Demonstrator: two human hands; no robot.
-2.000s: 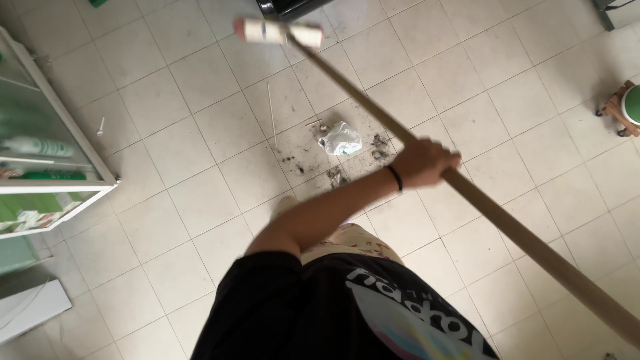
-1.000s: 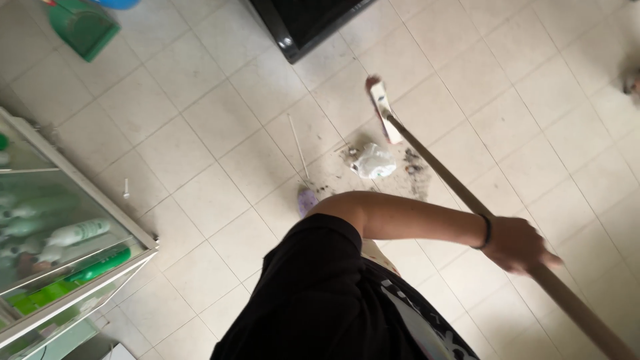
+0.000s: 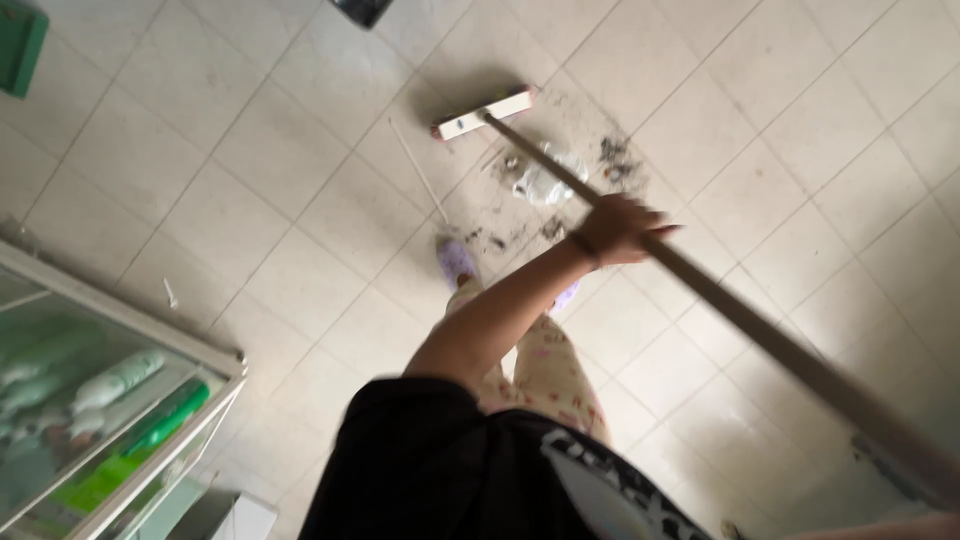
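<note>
My left hand [image 3: 619, 229] is closed around the long handle of a broom [image 3: 484, 114], whose white head with reddish ends stands on the tiled floor ahead of my feet. A crumpled clear plastic bag [image 3: 551, 180] lies just beyond that hand, partly behind the handle. Dark debris [image 3: 615, 157] is scattered around the bag, and a thin pale stick [image 3: 418, 172] lies left of it. Only a sliver of my right arm or hand [image 3: 892, 527] shows at the bottom right edge, near the blurred upper handle; its grip is hidden.
A glass-sided cabinet [image 3: 127, 304] with a white frame and several bottles stands on the left. A green dustpan [image 3: 19, 49] is at the upper left corner, a black object [image 3: 364, 9] at the top edge. A small white item [image 3: 171, 292] lies near the cabinet.
The broom head has turned and moved from the bag's far right side to its far left side since one second ago. My left hand stays on the handle. The view has shifted.
</note>
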